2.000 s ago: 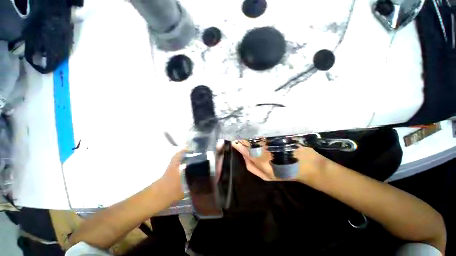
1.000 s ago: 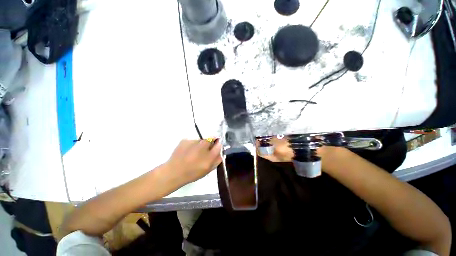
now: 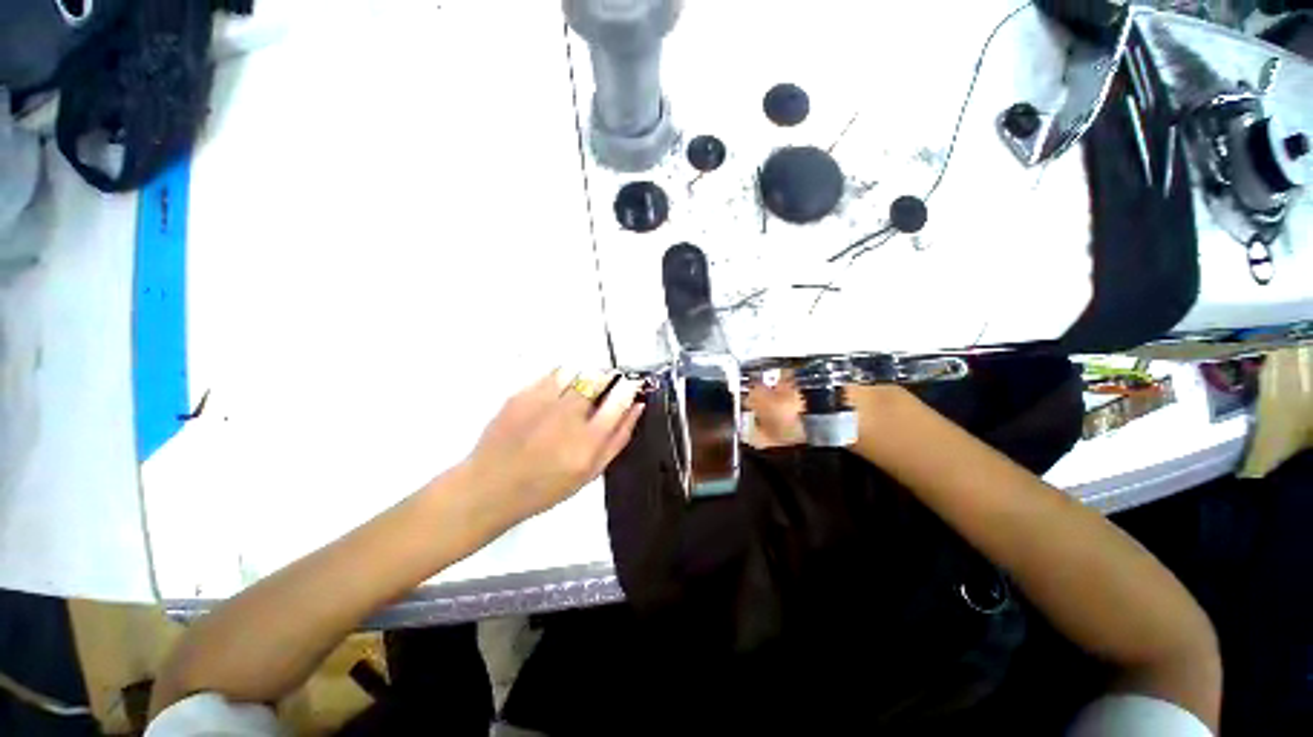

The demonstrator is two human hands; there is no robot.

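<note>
The black garment piece [image 3: 691, 547] hangs from under the white sewing machine head [image 3: 864, 288] over the table edge and lap. My left hand [image 3: 555, 439] is bare, its bent fingertips beside the needle area at the cloth's left upper edge. A small yellow thing [image 3: 583, 386] shows at its fingers; I cannot tell what it is. My right hand [image 3: 778, 410] is on the cloth to the right of the clear guard [image 3: 709, 432], partly hidden by the guard and thread tension parts [image 3: 828, 410]. The fingertips' grip is hidden on both hands.
The machine's grey post [image 3: 626, 87] stands at the top. Blue tape [image 3: 163, 303] and a black bundle [image 3: 137, 94] lie at the left. A black cloth strip [image 3: 1145, 216] drapes over the machine arm. A metal winder part [image 3: 1253, 159] is at the far right.
The view has shifted and shows more of the machine's right end. My left hand has come out from behind the guard since the earliest frame and stays near the needle. My right hand remains behind the tension parts.
</note>
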